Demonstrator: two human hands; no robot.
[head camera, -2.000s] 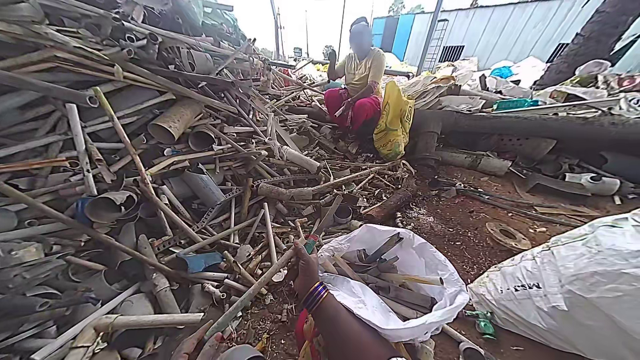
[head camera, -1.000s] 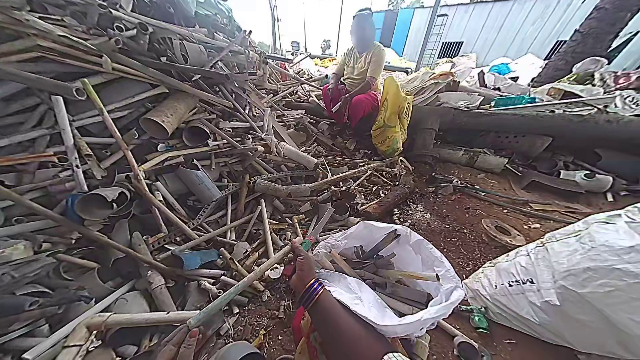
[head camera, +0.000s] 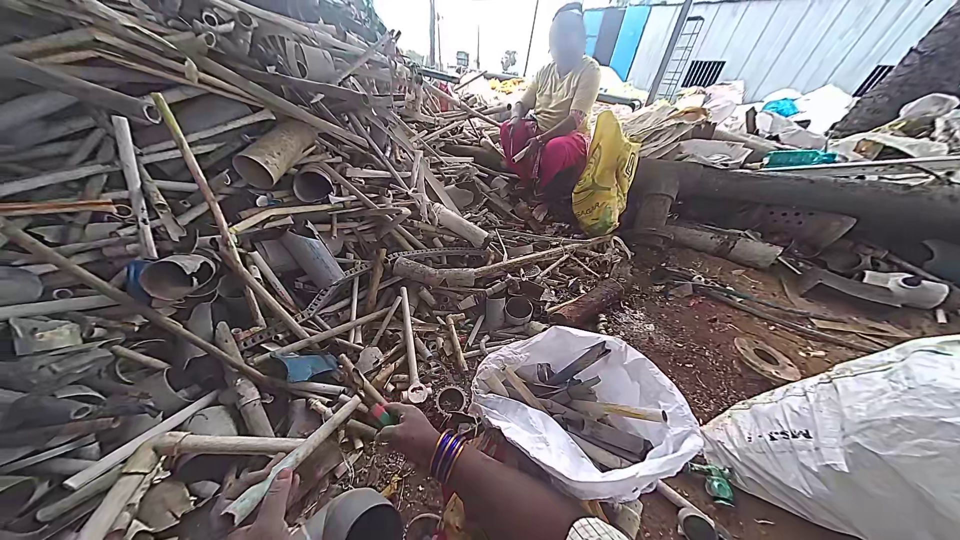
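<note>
My left hand (head camera: 266, 510), at the bottom edge, grips the lower end of a long pale green pipe (head camera: 300, 457), thumb along it. My right hand (head camera: 409, 431), with bangles at the wrist, is closed on a red and green handle (head camera: 382, 414). A narrow brownish part (head camera: 360, 381) extends up and left from it, crossing near the pipe's upper end; its exact kind cannot be told. Right of that hand stands an open white sack (head camera: 495, 427) holding cut pipe and strip pieces (head camera: 600, 431). A wide grey pipe (head camera: 364, 517) lies between my forearms.
A heap of scrap pipes (head camera: 270, 154) rises at the left. Ahead, a person (head camera: 562, 97) sits by a yellow sack (head camera: 607, 172). A thick dark pipe (head camera: 795, 191) crosses behind. A full white sack (head camera: 847, 435) and a flat ring (head camera: 766, 358) lie at the right.
The pale green pipe, earlier reaching up to my right hand, now lies lower left with its upper end apart from that hand. My left hand has come further into view.
</note>
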